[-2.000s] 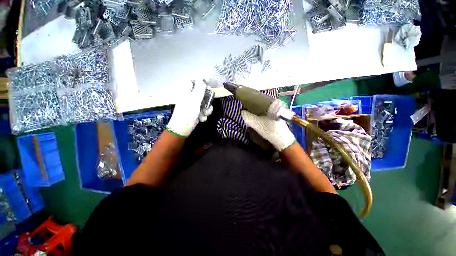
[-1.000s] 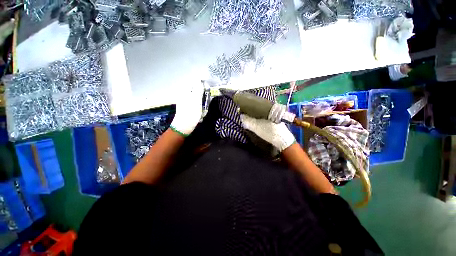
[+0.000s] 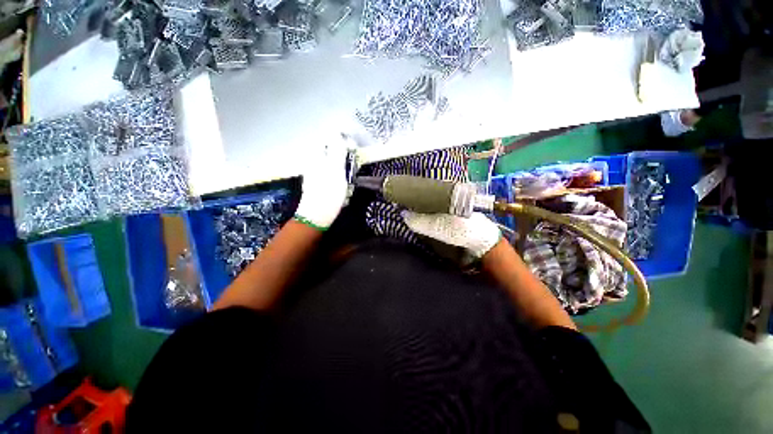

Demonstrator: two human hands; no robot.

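Note:
My left hand [image 3: 324, 182], in a white knit glove with a green cuff edge, is at the bench's front edge. It holds a small grey metal workpiece [image 3: 351, 166], mostly hidden by the glove. My right hand [image 3: 456, 230], gloved the same way, is closed around the underside of an olive-grey air tool [image 3: 419, 194]. The tool lies nearly level, its dark nose pointing left at the workpiece and seeming to touch it. A yellowish air hose [image 3: 585, 230] curves from its rear. A striped cloth [image 3: 387, 222] lies under the tool.
The bench [image 3: 280, 119] bears a heap of shiny pins [image 3: 419, 30], a small pile of slim parts [image 3: 398, 108], perforated metal plates [image 3: 229, 34] and clear trays of hardware [image 3: 102, 161]. Blue bins [image 3: 670, 216] stand below, beside a box with checked cloth [image 3: 585, 246].
The tool has moved down and turned from slanting to nearly level, its nose now lower at the workpiece. My right hand has lowered slightly, and the hose bulges further right.

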